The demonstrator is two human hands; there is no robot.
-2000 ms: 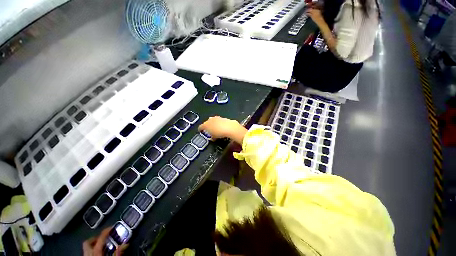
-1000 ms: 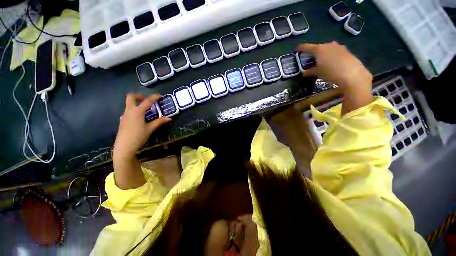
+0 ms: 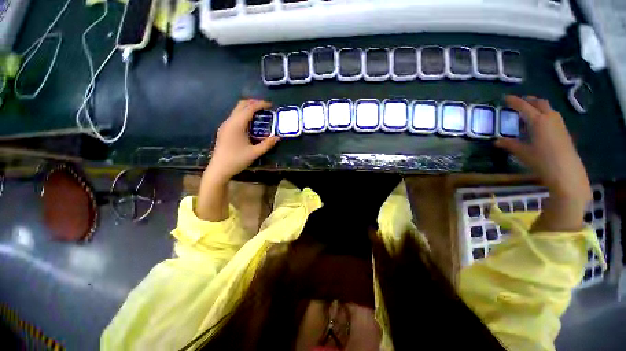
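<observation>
A near row of smartwatches [image 3: 367, 114] lies side by side on the dark green bench mat [image 3: 199, 75]. Most screens are lit white, those at the right end bluish, and the left end one is dark with coloured lines. My left hand [image 3: 237, 140] grips the left end watch [image 3: 261, 125] between thumb and fingers. My right hand [image 3: 546, 140] grips the right end watch [image 3: 509, 123] the same way. A far row of watches [image 3: 377, 64] with dark screens lies behind, parallel to it.
A white compartment tray [image 3: 384, 26] stands along the far side. Two set-aside watches [image 3: 581, 94] lie at right, near a white wad [image 3: 590, 46]. A phone [image 3: 135, 24] with a white cable [image 3: 88, 103] is upper left. A lower tray [image 3: 473, 199] sits below the bench edge; a brown stool [image 3: 68, 203] stands lower left.
The view has turned, so the rows now run level. More screens in the near row are lit white, towards the right. Both hands are still at the row's two ends.
</observation>
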